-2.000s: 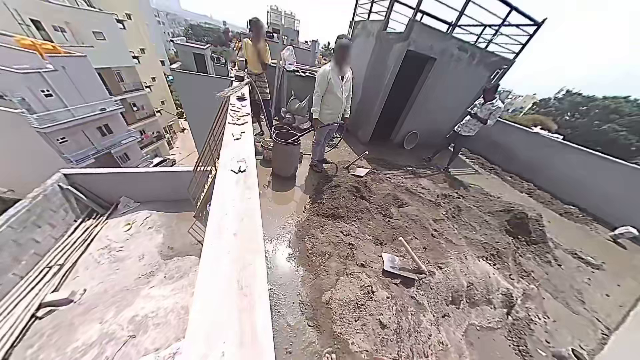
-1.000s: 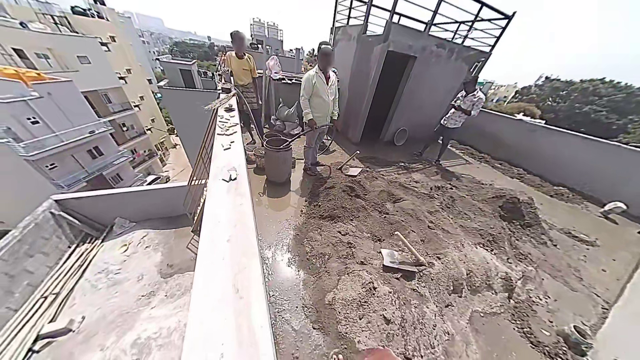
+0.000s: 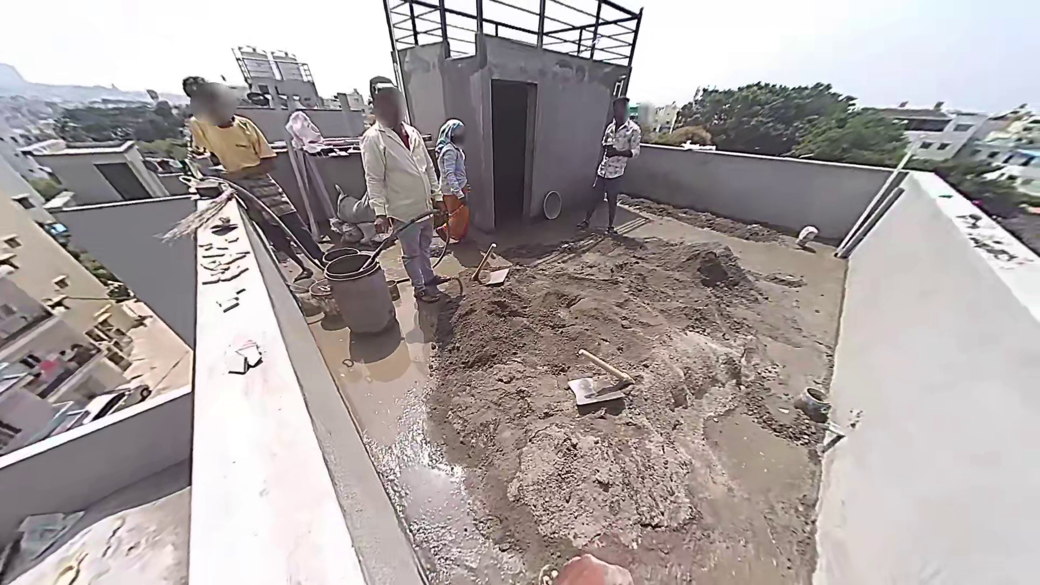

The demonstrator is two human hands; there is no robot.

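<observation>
Neither of my hands can be made out. A blurred reddish shape (image 3: 591,570) sits at the bottom edge; I cannot tell what it is. Ahead, a hoe with a wooden handle (image 3: 603,388) lies with its metal blade on a heap of wet sand or mortar mix (image 3: 536,439). A second hoe (image 3: 492,272) rests at the heap's far left edge. Near it, a person in a pale shirt (image 3: 400,171) holds a black hose (image 3: 398,234) that reaches into a grey drum (image 3: 360,294).
A parapet (image 3: 268,455) with rubble bits runs along the left, beside a drop. Wet floor (image 3: 422,479) lies between it and the heap. Another parapet (image 3: 918,390) stands right, near a small pot (image 3: 812,404). Several people stand near the grey stair room (image 3: 556,122).
The view has swung to the right. A person in a headscarf with an orange item now shows by the doorway. The person at the far right, leaning before, now stands upright.
</observation>
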